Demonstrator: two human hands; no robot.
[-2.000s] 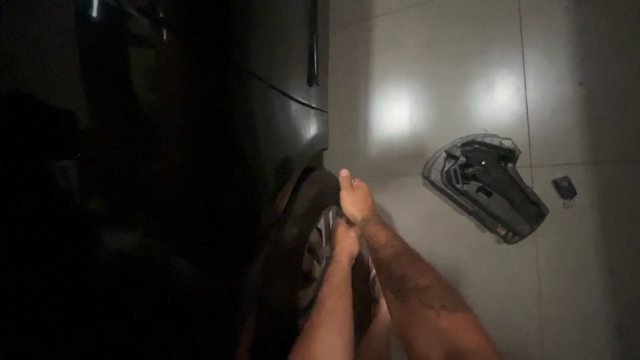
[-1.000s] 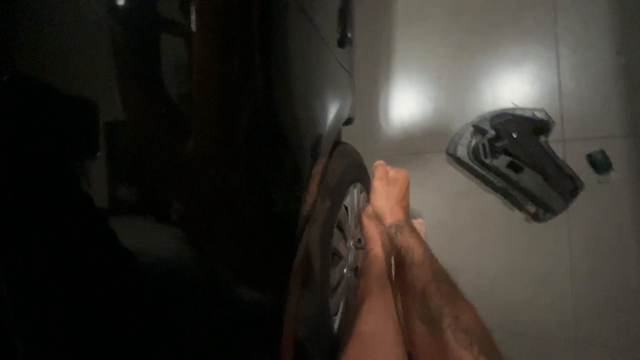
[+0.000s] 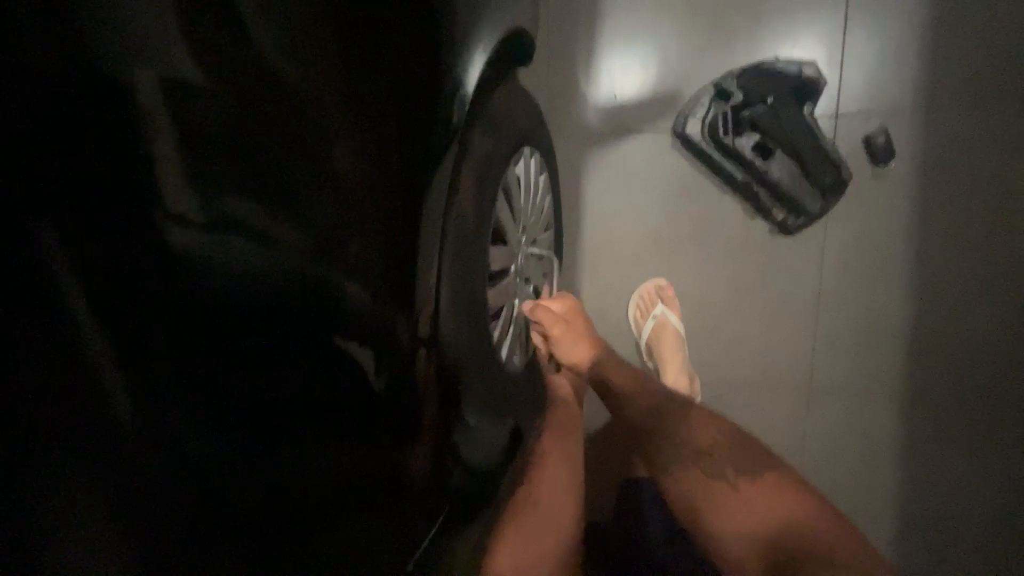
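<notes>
A silver L-shaped lug wrench (image 3: 554, 268) reaches from the hub area of a car wheel's multi-spoke rim (image 3: 520, 192) and bends down into my hands. My right hand (image 3: 566, 324) is closed around its handle, with the thumb toward the wheel. Under and behind it, my left hand (image 3: 560, 374) is also wrapped on the handle, mostly hidden by the right one. The black tire (image 3: 472, 264) stands upright in the wheel arch of a dark car (image 3: 280, 264).
On the grey tiled floor (image 3: 744, 304) lies a dark molded plastic tray (image 3: 788, 152), with a small dark object (image 3: 879, 147) to its right. My foot in a white flip-flop (image 3: 662, 328) stands right of the wheel. The car body fills the left side.
Both hands have come down toward the lower part of the wheel, and the wrench now shows above them. The view has shifted, showing more of the wheel and a foot.
</notes>
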